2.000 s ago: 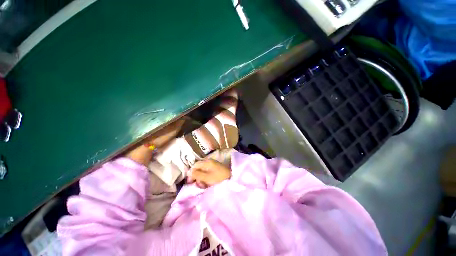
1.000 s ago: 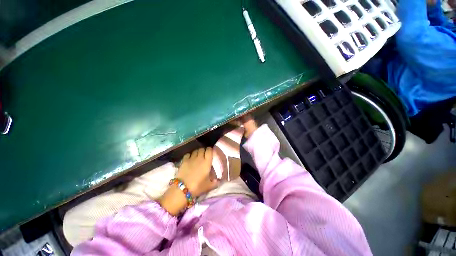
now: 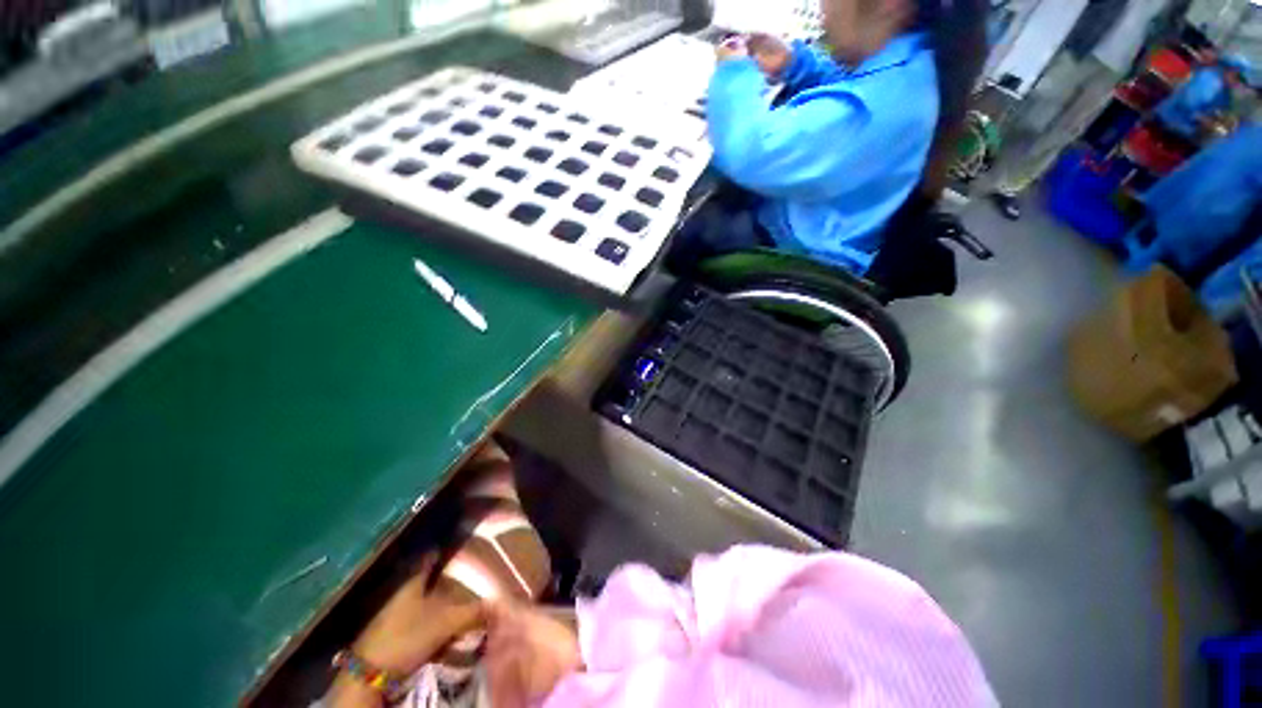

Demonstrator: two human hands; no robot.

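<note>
A foot (image 3: 501, 553) with pale straps or stripes shows below the bench edge, at lower left of centre. My left hand (image 3: 413, 625), with a bead bracelet at the wrist, lies against its near side. My right hand (image 3: 529, 653) comes from the pink sleeve and meets my left hand beside the foot. Both hands are bare and blurred, and their fingertips are hidden, so any grip cannot be made out. Pale cloth-like material (image 3: 446, 683) shows just below the hands at the picture's bottom.
The green bench (image 3: 235, 512) bears a white pen-like stick (image 3: 451, 296) and a raised white tray (image 3: 313, 156) of dark watches. A black divided tray (image 3: 747, 415) sits low beside a wheel (image 3: 886, 325). A person in blue (image 3: 844, 145) sits beyond. A cardboard box (image 3: 1149, 360) stands at right.
The view has swung right and up, bringing the whole white tray and the person in blue into view. My right hand has moved from the foot's far end to beside my left hand.
</note>
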